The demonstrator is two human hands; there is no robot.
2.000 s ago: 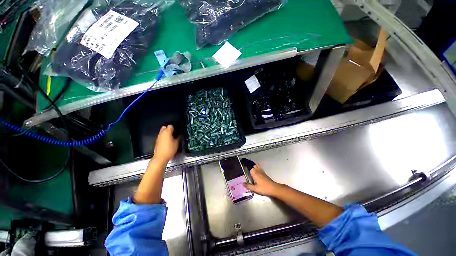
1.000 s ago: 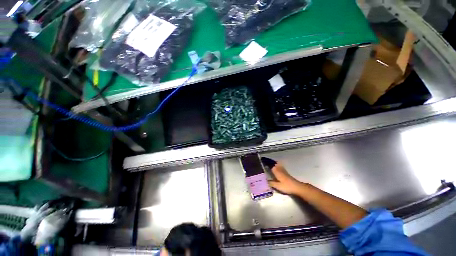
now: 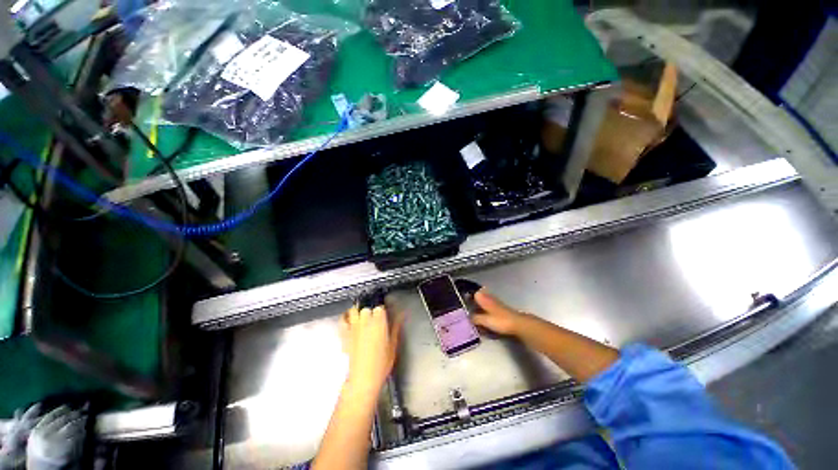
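Note:
A smartphone [image 3: 449,315] with a dark upper part and pink lower part lies on the metal bed between my hands. My left hand [image 3: 369,341] is over the bed left of the phone, with small black components [image 3: 371,299] at its fingertips by the rail. My right hand [image 3: 494,315] is just right of the phone, with dark pieces [image 3: 469,287] at its fingertips; their type is unclear. A bin of dark-green cylinders [image 3: 411,211] stands behind the rail. A bin of glossy black parts [image 3: 513,184] is right of it.
A metal rail [image 3: 551,225] runs between bed and bins. Bagged parts [image 3: 253,87] lie on the green shelf [image 3: 515,69]. A blue coiled cord [image 3: 220,225] hangs left. A cardboard box [image 3: 625,138] is right. Another person's gloved hand [image 3: 55,441] is at lower left.
My left hand was at the left bin, then out of view, and is now over the bed with black pieces. A dark, head-like shape at the bottom edge is gone. My right hand stays beside the phone.

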